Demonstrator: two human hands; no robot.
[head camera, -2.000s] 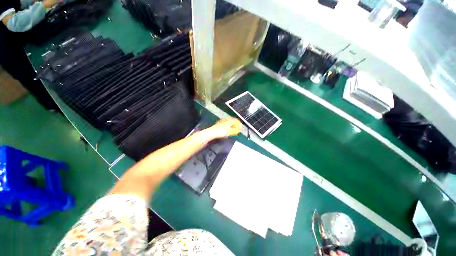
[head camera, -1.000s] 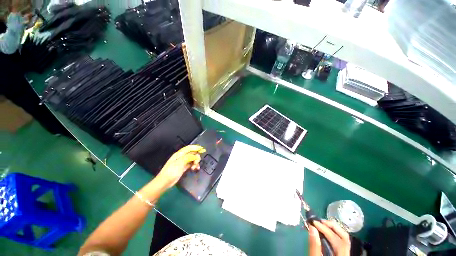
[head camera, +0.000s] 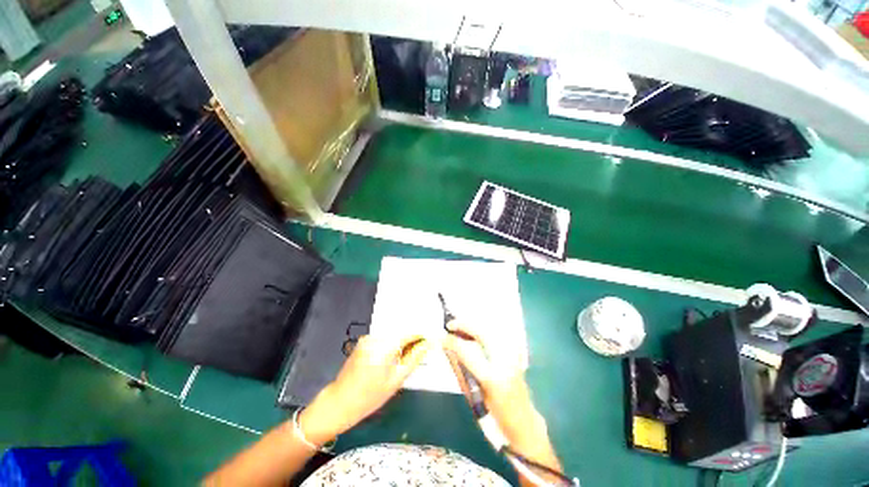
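Observation:
White panel backs lie on the green bench in front of me. My right hand holds a soldering iron like a pen, its thin tip over the white sheet. My left hand rests at the sheet's lower left edge, fingers bent and yellow-tipped near the iron; whether it holds anything thin cannot be told. A flat black cover with a small wire loop lies beside the sheet on the left, partly behind my left hand.
Stacked black covers fan out at left. A solar panel lies face up on the green conveyor's near rail. At right are a round tin, iron stand with yellow sponge, black soldering station, solder reel and fan.
The view has swung right. My left hand has moved from the black cover to the white sheet. My right hand has brought the iron from beside the tin to over the sheet.

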